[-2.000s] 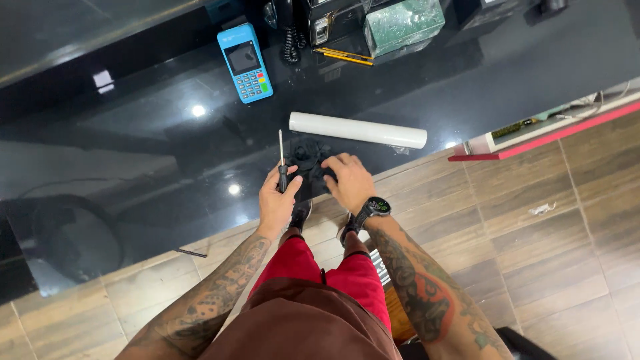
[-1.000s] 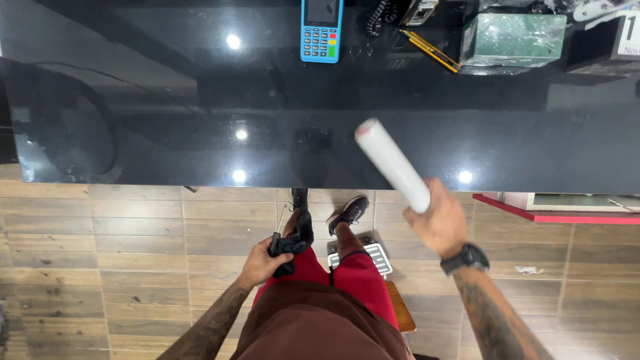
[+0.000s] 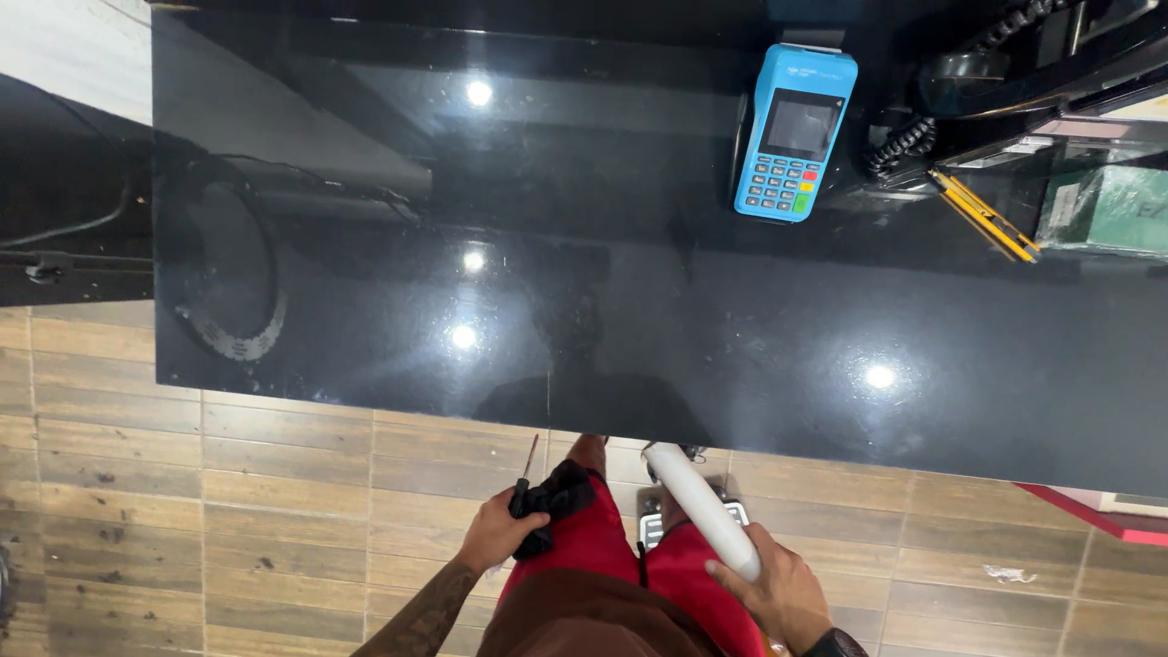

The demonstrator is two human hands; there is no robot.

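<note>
My left hand (image 3: 500,532) grips a screwdriver (image 3: 522,488) with a dark handle, its thin shaft pointing up, together with a crumpled black cloth-like item (image 3: 558,500). My right hand (image 3: 776,584) is closed around the lower end of a white roll (image 3: 701,506), which slants up and to the left over my lap. Both hands are in front of the near edge of a glossy black counter (image 3: 365,301), above my red shorts.
On the counter lie a blue card payment terminal (image 3: 794,135), yellow pencil-like items (image 3: 987,217), a green box in clear wrap (image 3: 1109,212) and a black corded telephone (image 3: 976,82). A red-edged shelf (image 3: 1095,518) stands at the right. Wood-look tiles (image 3: 274,511) cover the floor.
The white roll lay on the counter two seconds ago; my right hand has since taken hold of it and lowered it over my lap. My left hand has moved off the counter. The view has shifted.
</note>
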